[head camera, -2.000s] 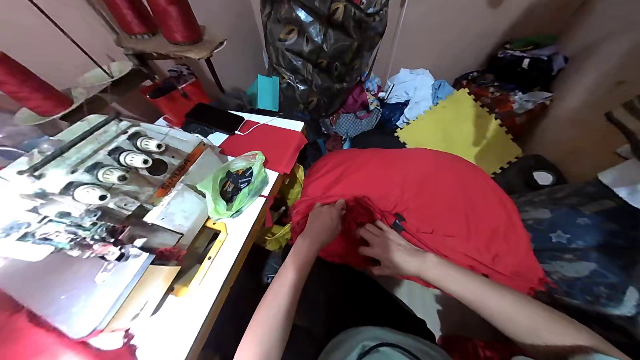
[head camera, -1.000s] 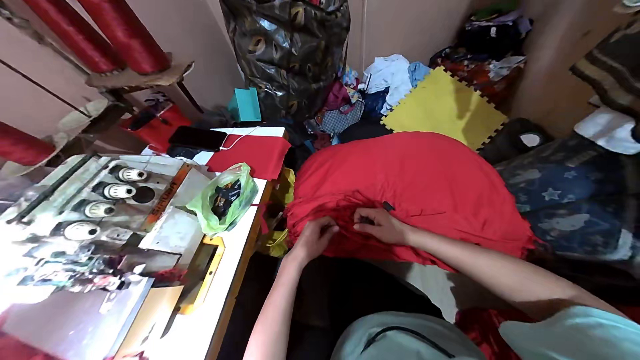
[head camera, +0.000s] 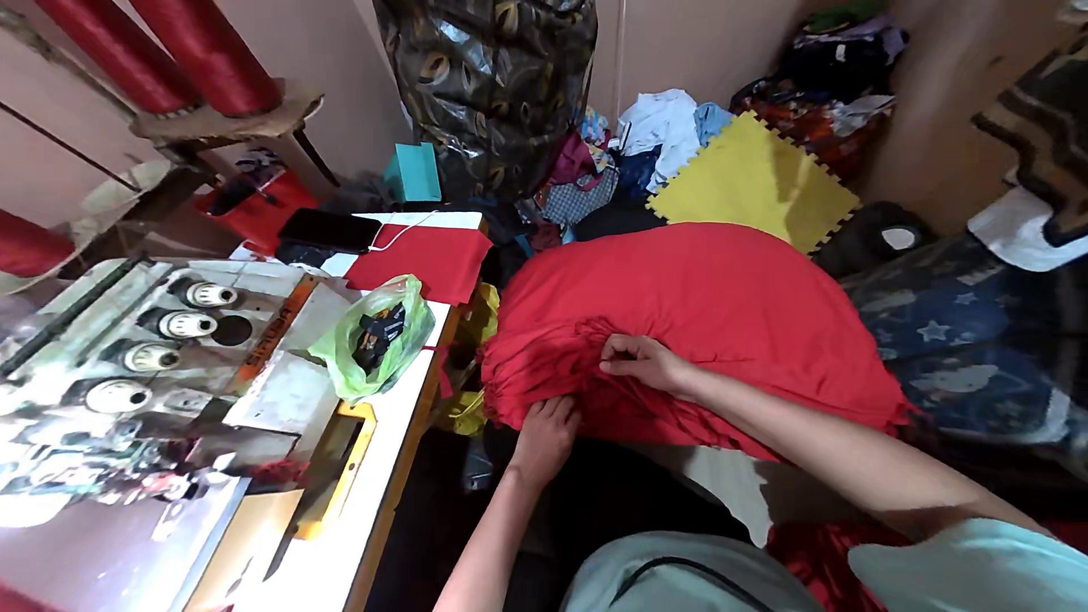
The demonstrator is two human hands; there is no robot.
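A large mound of red fabric [head camera: 697, 289] fills the middle of the head view, its near left part gathered in folds. My left hand [head camera: 548, 429] rests at the lower edge of these folds, its fingertips partly sunk in the cloth; whether it grips cannot be told. Just above and to the right, my right hand [head camera: 642, 361] is over the folds with its fingers curled and thumb near the index finger. Whether cloth is pinched there is unclear. No dark item shows by the right hand.
At left stands an overlock sewing machine [head camera: 170, 340] on a white table [head camera: 387, 476], with a green plastic bag [head camera: 344, 348], a phone [head camera: 330, 231] and a folded red cloth [head camera: 433, 263]. Red thread cones [head camera: 208, 59] are above. A yellow foam mat [head camera: 756, 183] and clothes [head camera: 663, 127] lie behind.
My left hand has moved down to the lower edge of the folds. The small dark item seen near my right hand in the earlier frames no longer shows.
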